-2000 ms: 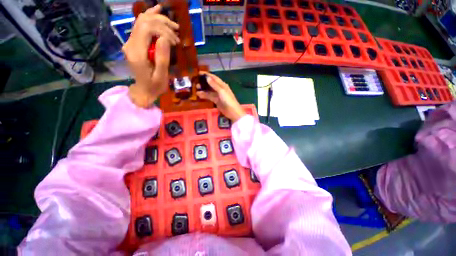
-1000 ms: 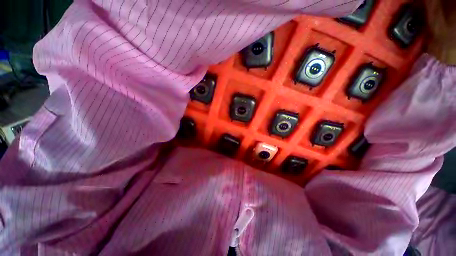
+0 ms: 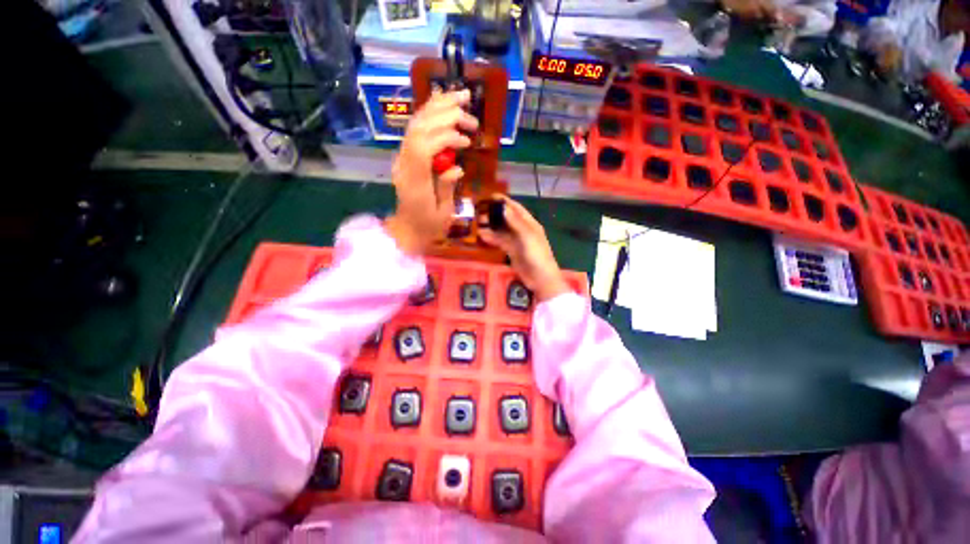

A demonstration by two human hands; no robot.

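The orange-brown test fixture [image 3: 491, 106] stands upright behind the parts tray. My left hand [image 3: 428, 170] is closed around its red clamp handle [image 3: 444, 160]. My right hand [image 3: 525, 242] is at the fixture's right side with a small black device unit [image 3: 496, 216] between the fingertips. A small whitish spot, the fixture nest [image 3: 464, 208], shows between my hands. The red-orange parts tray [image 3: 274, 278] lies under my forearms, with black device units [image 3: 460, 414] in its pockets and one pale-faced unit [image 3: 453, 479] near my body.
Further red trays [image 3: 723, 197] lie at the right. White and yellowish paper [image 3: 674, 285] with a pen [image 3: 617, 274] lies right of the tray, near a calculator [image 3: 815, 270]. A power supply [image 3: 570, 70] and blue-framed meter [image 3: 396, 107] stand behind. Another person's pink sleeve [image 3: 904, 468] is at lower right.
One second ago the view was down at the tray and smock; now it shows the fixture again. Compared with two seconds ago, both hands hold similar places at the fixture.
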